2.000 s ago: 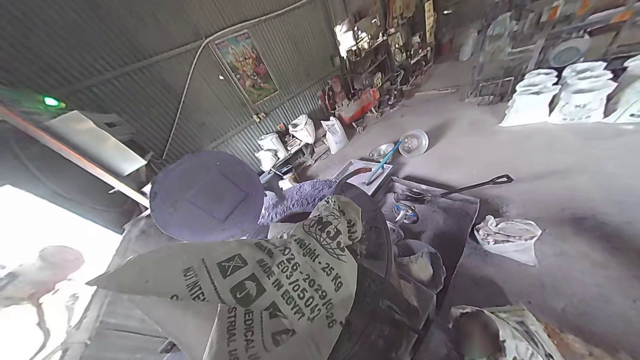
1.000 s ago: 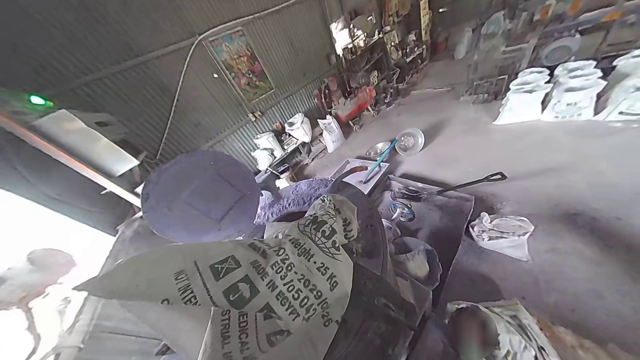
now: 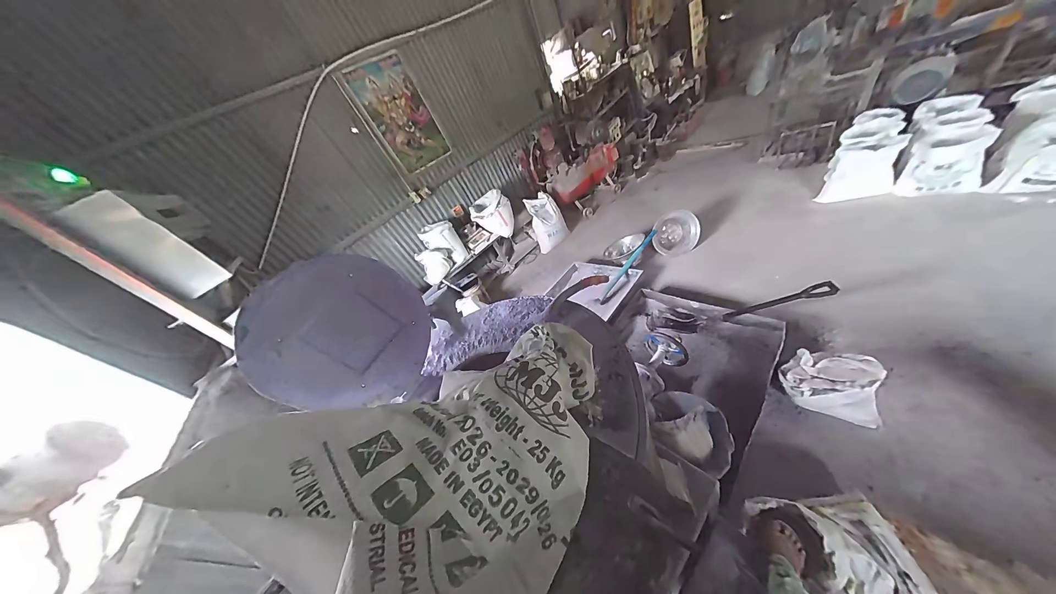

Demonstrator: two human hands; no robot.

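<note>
A large printed woven sack (image 3: 462, 478) fills the lower middle, tilted, its upper end over the dark mouth of a round drum or mixer (image 3: 615, 379). Neither my left hand nor my right hand can be made out; the sack may hide them. A round purple-grey lid (image 3: 334, 330) stands at the drum's left. Purple-grey powdery material (image 3: 495, 326) shows behind the mouth. At the lower right, what looks like fingers or toes (image 3: 784, 540) shows beside an open sack (image 3: 866, 536); whose they are is unclear.
Right of the drum lie a metal sheet (image 3: 763, 363), a long-handled tool (image 3: 784, 301), a bucket (image 3: 714, 429) and a small white sack (image 3: 833, 388). Metal bowls (image 3: 676, 233) sit beyond a tray (image 3: 582, 276). Filled white sacks (image 3: 949, 153) stand at the back right.
</note>
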